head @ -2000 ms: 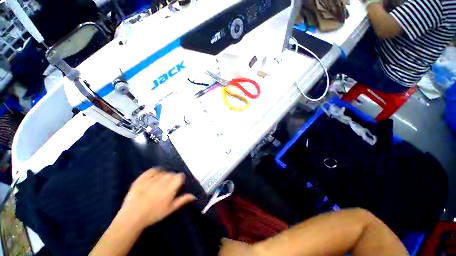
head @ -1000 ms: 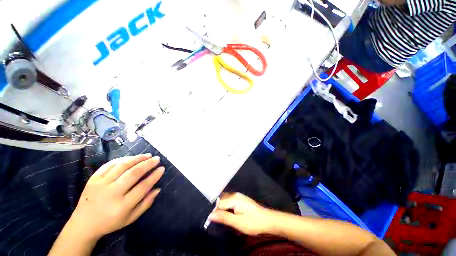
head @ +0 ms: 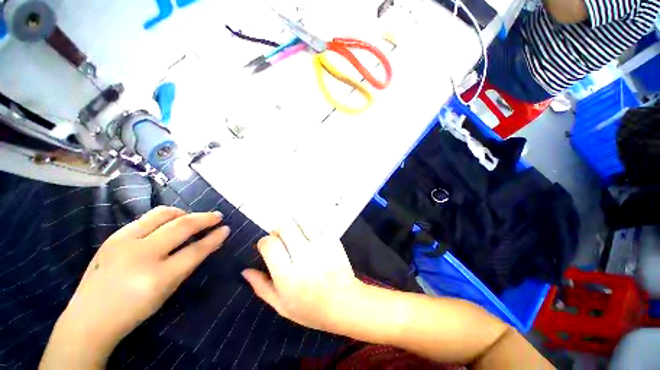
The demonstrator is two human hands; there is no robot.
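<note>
The dark pinstriped cloth (head: 210, 289) lies left of the bare white table plate and runs up to the needle area (head: 155, 173) of the sewing machine. My left hand (head: 137, 267) lies palm down on the cloth below the needle area, fingers pointing right. My right hand (head: 307, 274) is at the lower corner of the white plate, with its fingers on the cloth edge and plate and its thumb apart over the cloth. I see nothing held in either hand. The undersides of both hands are hidden.
Scissors (head: 322, 59) with red and yellow handles and a pink-purple tool (head: 278, 54) lie on the white table (head: 304, 159). A blue bin (head: 481, 289) holds dark cloth at right. A red crate (head: 590, 311) stands beyond it. A person in a striped top (head: 615, 32) is at upper right.
My right hand has moved up and left from the table corner, and the white thing at its fingertips no longer shows. My left hand has shifted slightly left. The view has shifted somewhat.
</note>
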